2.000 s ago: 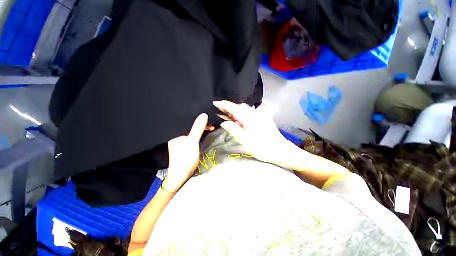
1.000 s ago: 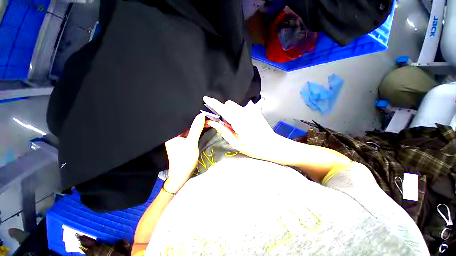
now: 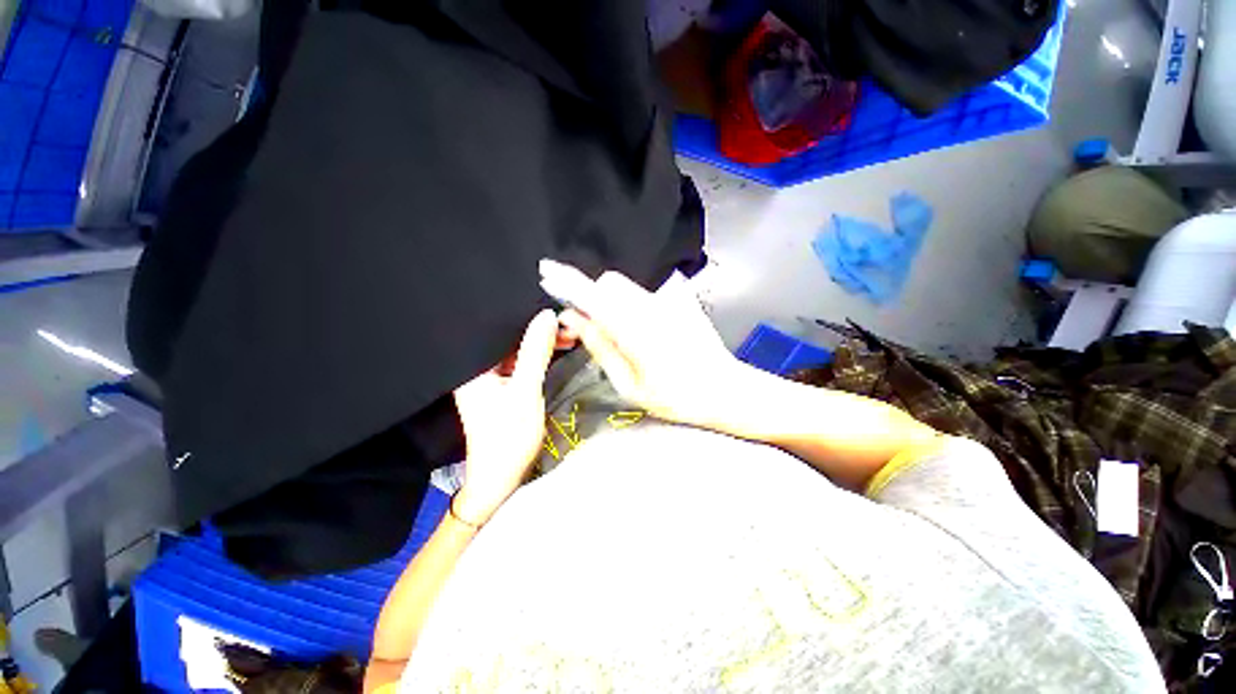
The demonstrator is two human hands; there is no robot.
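Observation:
The black garment (image 3: 366,217) hangs over the lap and spreads up and to the left. My left hand (image 3: 504,407) pinches its lower right edge between thumb and fingers. My right hand (image 3: 644,339) is right beside it, its fingertips at the same edge and touching or almost touching the left fingertips. The right fingers are curled and overexposed. No snips blades can be made out now, so what the right hand holds is hidden.
A blue crate with a red item (image 3: 773,109) and black cloth stands at upper right. Light blue scrap (image 3: 874,247) lies on the floor. Brown plaid garments (image 3: 1003,420) with a white tag are at right. Another blue crate (image 3: 312,597) is at lower left. Grey machine stands flank both sides.
My right hand has moved slightly left, closer to my left fingertips. The silvery blades seen between the hands a second ago no longer show. The view has shifted a little.

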